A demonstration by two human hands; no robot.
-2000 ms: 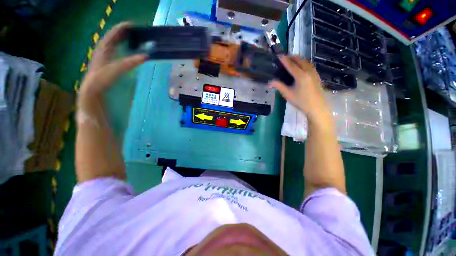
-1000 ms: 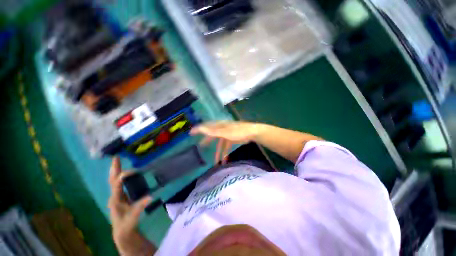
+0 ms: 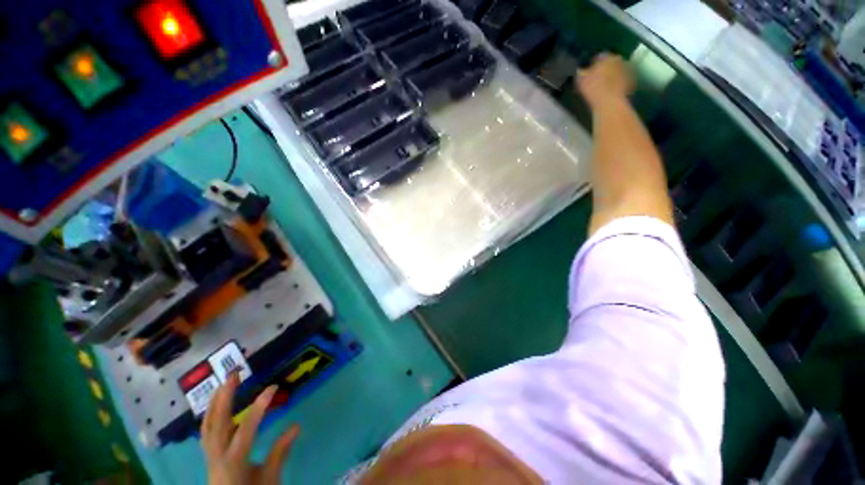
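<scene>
My left hand (image 3: 242,440) is at the front of the machine, fingers apart over the blue button box (image 3: 346,350), partly covering its black-yellow face. No thing shows in it; its lower part is cut off by the picture's edge. The orange-brown fixture (image 3: 204,301) sits on the grey metal base plate (image 3: 299,294), with black parts in and around it and the silver press metalwork (image 3: 123,298) close beside it. My right hand (image 3: 607,80) is stretched out to the conveyor side, small and blurred; whether it holds anything is unclear.
The clear blister tray (image 3: 455,208) lies right of the machine, with several black housings (image 3: 384,156) in its far part. The lit control panel (image 3: 123,80) fills the upper left. Black housings (image 3: 740,232) stand along the dark green conveyor (image 3: 707,123) at right.
The view has turned toward the tray and conveyor. My right hand has moved from the machine's front out to the conveyor. The dark housing between my hands is out of sight; my left hand is at the button box.
</scene>
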